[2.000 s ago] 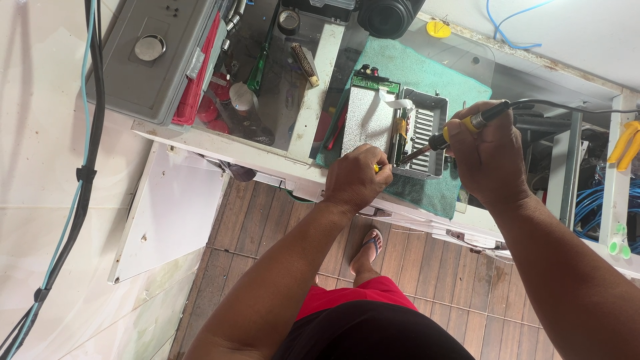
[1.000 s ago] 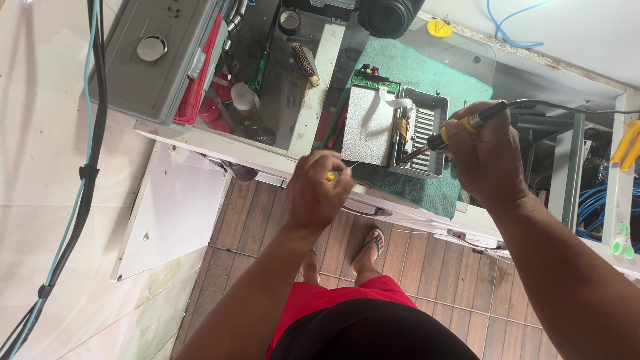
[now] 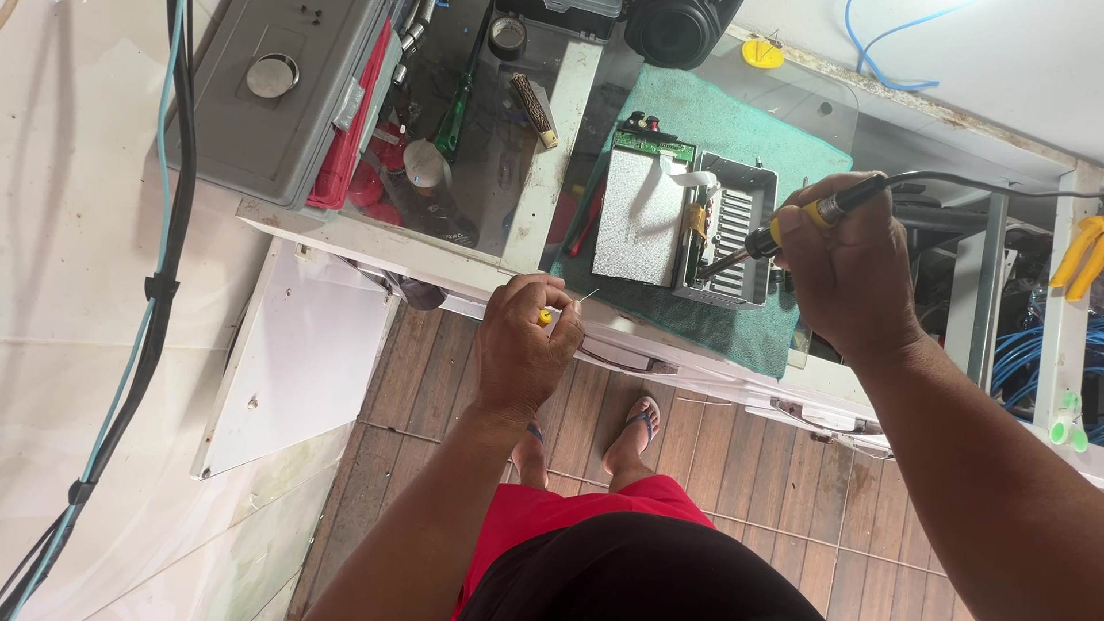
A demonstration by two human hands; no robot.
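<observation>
My right hand [image 3: 849, 259] grips a corded soldering iron [image 3: 789, 228] with a yellow and black handle. Its tip reaches into the lower left part of an opened grey device housing [image 3: 746, 250] with a slotted inside. A silvery rectangular panel [image 3: 642, 216], with a green circuit board [image 3: 653, 147] along its top edge, lies left of the housing, and a white ribbon cable [image 3: 690, 177] runs between them. Both rest on a green cloth [image 3: 724, 103]. My left hand [image 3: 530, 341], near the bench's front edge, pinches a thin wire [image 3: 590, 294], probably solder; a small yellow piece shows in that grip.
A grey toolbox [image 3: 267, 129] stands at the left on the glass-topped bench [image 3: 535, 190]. Around it are a roll of tape [image 3: 507, 38], a green-handled screwdriver [image 3: 453, 121] and a black round-fronted object [image 3: 677, 33]. Yellow-handled pliers [image 3: 1078, 259] and blue cable [image 3: 1035, 354] are at the right.
My left hand has drawn away from the device, leftward and down, with the wire visible in its fingers now. My right hand has stayed at the housing with the iron.
</observation>
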